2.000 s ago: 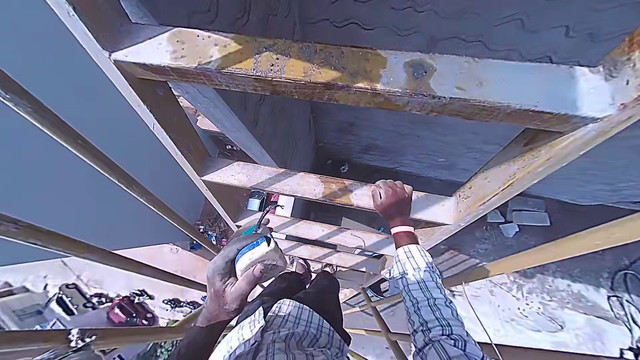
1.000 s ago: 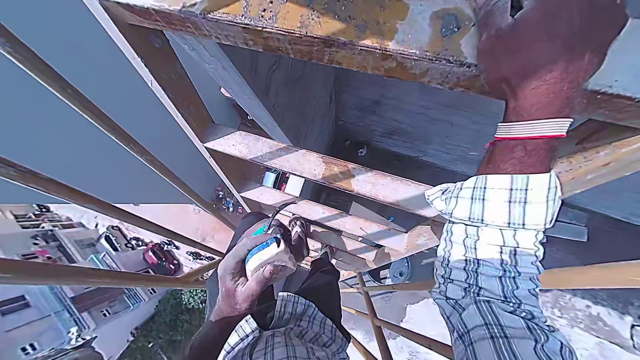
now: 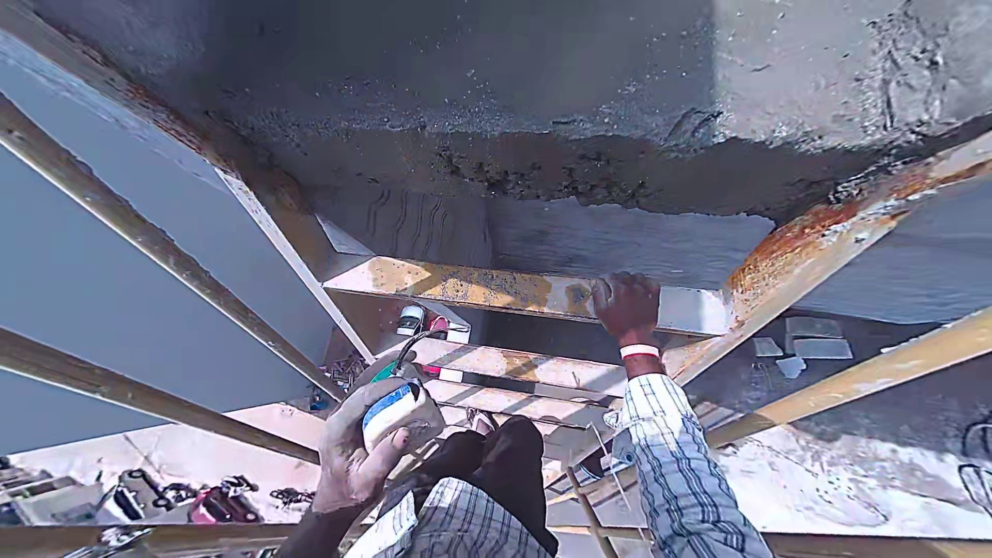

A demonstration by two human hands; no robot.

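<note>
My left hand [image 3: 356, 449], dusty grey, grips a white rounded container [image 3: 399, 418] with a blue band, at the lower middle of the head view. A green item [image 3: 385, 372] with a dark wire-like loop shows just behind the container, partly hidden by the fingers. My right hand [image 3: 629, 306], with a white and red band at the wrist, is closed over a paint-stained ladder rung [image 3: 504, 291]. Further rungs [image 3: 535, 368] lie below it, between two side rails. My dark-trousered legs are on the ladder, and part of a foot shows.
A rough concrete ledge [image 3: 480, 170] spans the top of the ladder. The right side rail [image 3: 821, 256] is rusty. Metal bars [image 3: 155, 240] curve around on both sides. Far below are parked vehicles [image 3: 221, 500], a motorbike and pale slabs [image 3: 818, 341] on the ground.
The view has shifted up the ladder, so the concrete ledge now shows above. My right hand, large and close at the upper right one second ago, is now farther down on a rung. My left hand keeps the container.
</note>
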